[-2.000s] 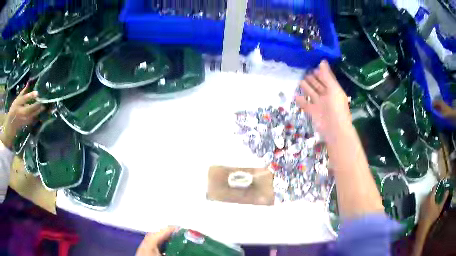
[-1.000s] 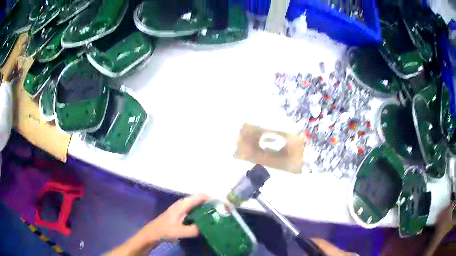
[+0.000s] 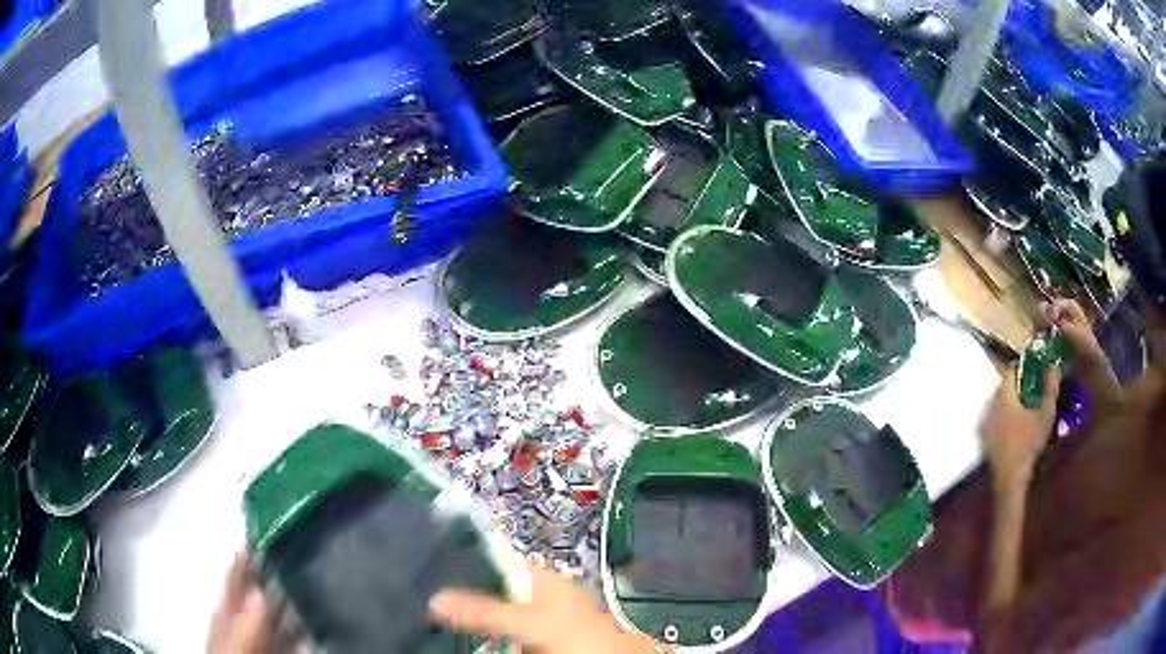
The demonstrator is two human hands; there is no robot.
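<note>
A green housing [image 3: 365,543] with a dark inner area is held up in the lower left, slightly blurred. My left hand [image 3: 243,616] is at its lower left edge, partly hidden behind it and cut off by the picture's bottom. My right hand [image 3: 552,618] is on its right rim, with a finger over the dark inner area. A loose heap of small silvery inserts [image 3: 480,409], some with red faces, lies on the white table [image 3: 166,543] behind the held housing.
Several green housings [image 3: 687,543] lie overlapping to the right and back. A blue parts bin [image 3: 454,198] stands at the back left behind a pale upright [image 3: 192,230]. A second blue tray [image 3: 882,121] is further back. Another person's hands [image 3: 1017,415] hold a small green part at right.
The view has swung right. The hammer with a black head, seen earlier near my right hand, is out of view. The housing is now held up with both hands on it.
</note>
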